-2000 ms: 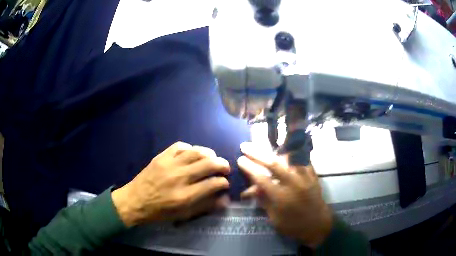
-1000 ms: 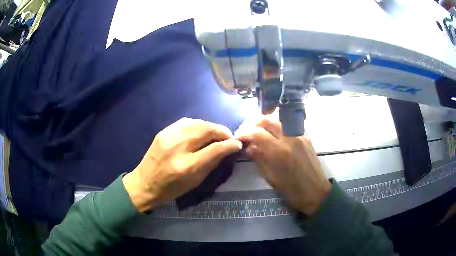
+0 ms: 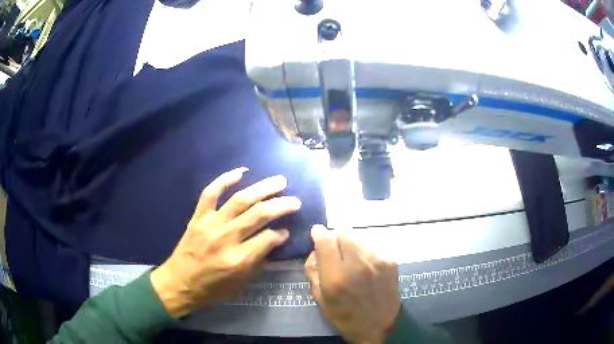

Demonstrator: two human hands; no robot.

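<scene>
The large navy garment panel (image 3: 168, 141) covers the left of the table and hangs off its left side. My left hand (image 3: 232, 242) lies on it with fingers spread, holding nothing. My right hand (image 3: 353, 279) is at the cloth's near right corner, with thumb and fingers closed on the edge. The sewing machine head (image 3: 431, 80), white with a blue stripe, reaches in from the right. Its needle area is lost in bright glare just beyond my fingers. Whether the cloth under my hands is a separate piece, I cannot tell.
A ruler tape (image 3: 471, 272) runs along the table's front edge. A narrow navy strip (image 3: 540, 205) lies on the table at right, partly under the machine arm. A pale bed plate with a thin seam line is right of the cloth. Blurred clutter shows at the upper left.
My hands have parted from pinching together at the cloth's edge. The left has spread flat on the cloth; the right has moved nearer to me. The turned-up near edge now lies flatter.
</scene>
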